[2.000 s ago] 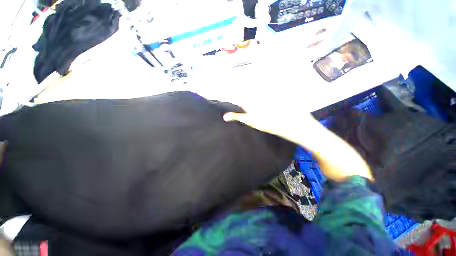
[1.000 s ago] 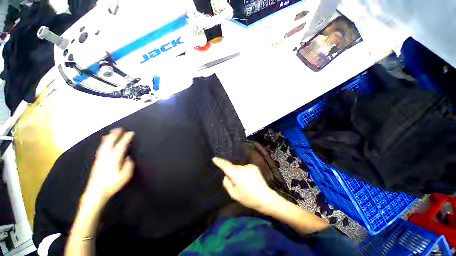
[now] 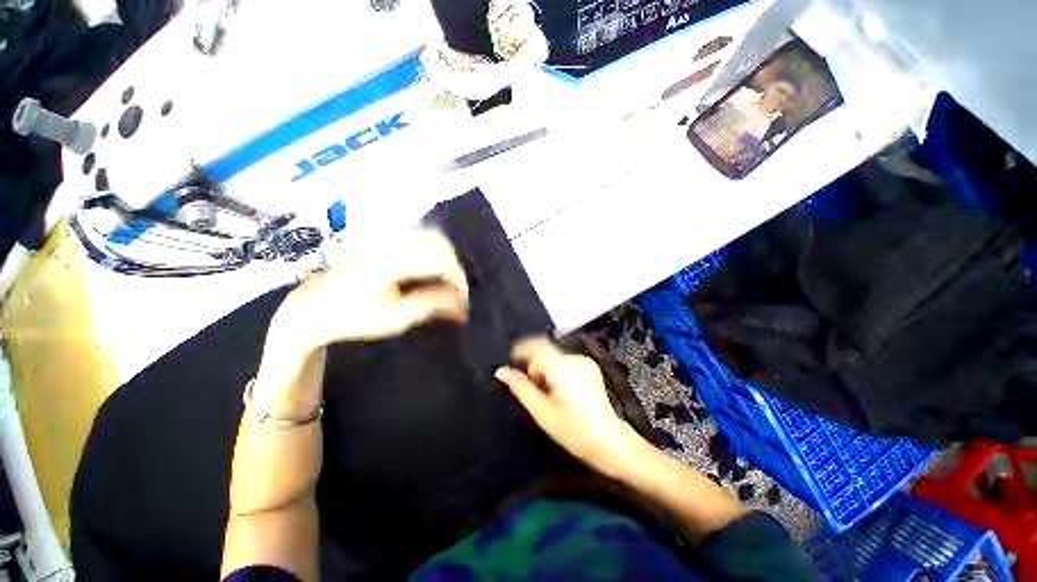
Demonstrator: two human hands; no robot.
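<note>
The black garment (image 3: 387, 455) lies over the table's front edge and my lap. Its band-like end (image 3: 497, 256) reaches onto the white table beside the machine. My left hand (image 3: 392, 290) is blurred and lies over the cloth at the left side of the band, fingers bent; whether it grips cloth is unclear. My right hand (image 3: 563, 392) is at the band's lower right part, with thumb and curled fingers pinching the cloth. The white sewing machine (image 3: 262, 102), with a blue stripe and "JACK" lettering, stands just beyond the garment.
A phone (image 3: 768, 108) with a lit screen lies at the right of the table (image 3: 637, 216). A blue crate (image 3: 819, 455) holding dark cloth (image 3: 910, 307) stands at right, near a red object (image 3: 984, 489). A yellow board (image 3: 57, 341) is at left.
My left hand has moved right and up, from the garment's left part to the band. My right hand stays near the band, its fingers now curled in. The red and orange handles no longer show.
</note>
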